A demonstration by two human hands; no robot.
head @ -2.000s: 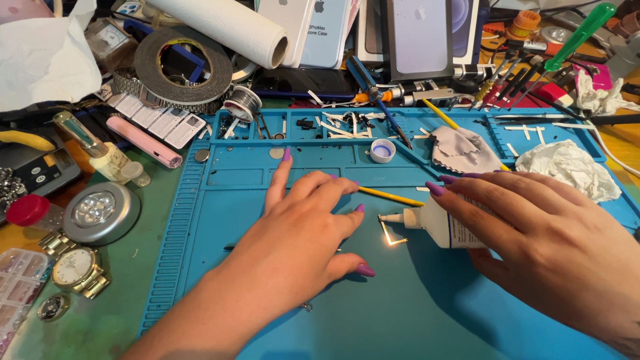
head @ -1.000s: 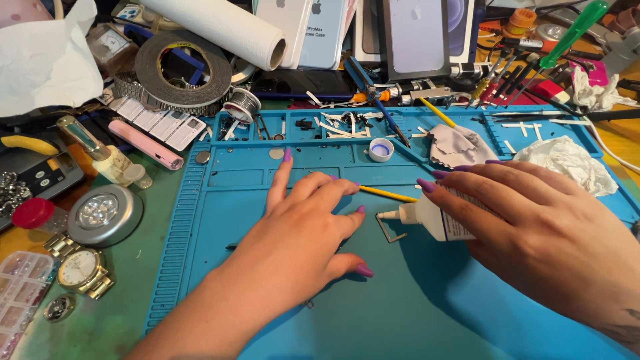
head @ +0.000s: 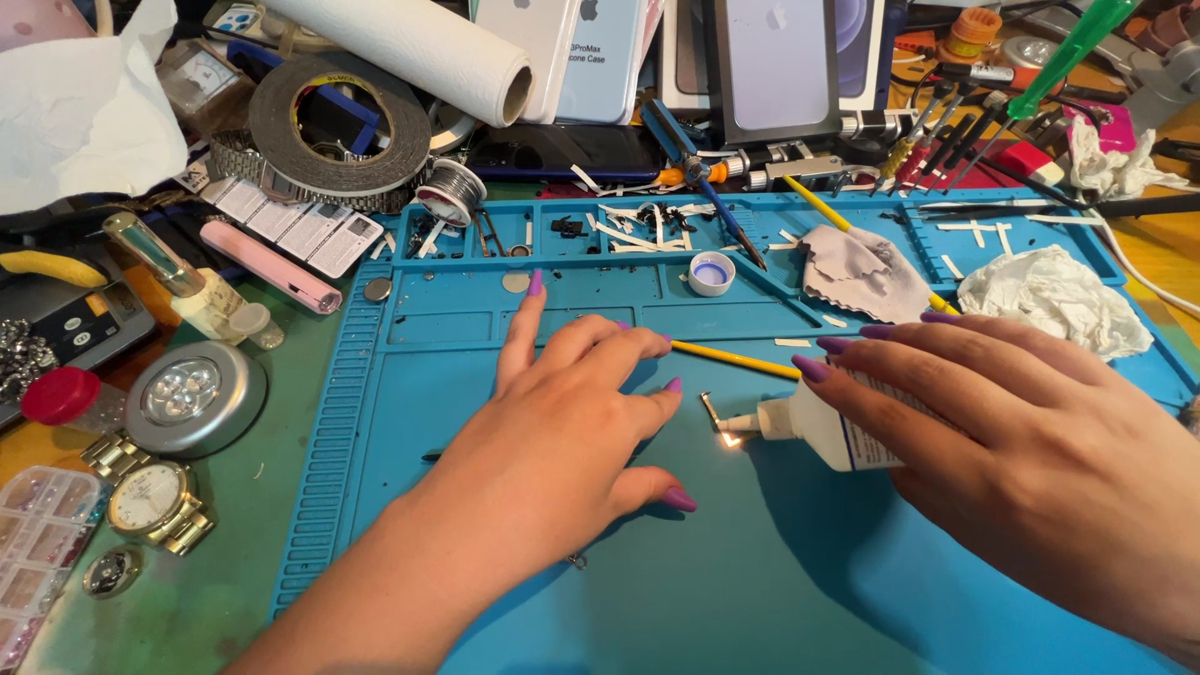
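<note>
My right hand grips a white squeeze bottle lying nearly level, its narrow nozzle pointing left. The nozzle tip is over or against a small L-shaped metal piece, which glints at its corner on the blue silicone work mat. My left hand rests spread on the mat left of that piece, with nothing seen in it; what lies under the palm is hidden. A thin yellow stick runs between the hands. A white cap with a blue inside stands in the mat's upper tray.
Crumpled white tissue and a grey cloth lie at the right. Left of the mat are a round silver lamp, a wristwatch and a pink pen-like device. Tape rolls, a solder spool and phone boxes crowd the back.
The bottle's nozzle has moved from the upper end of the L-shaped piece toward its lower corner, with my right hand still around the bottle. My left hand has stayed in place.
</note>
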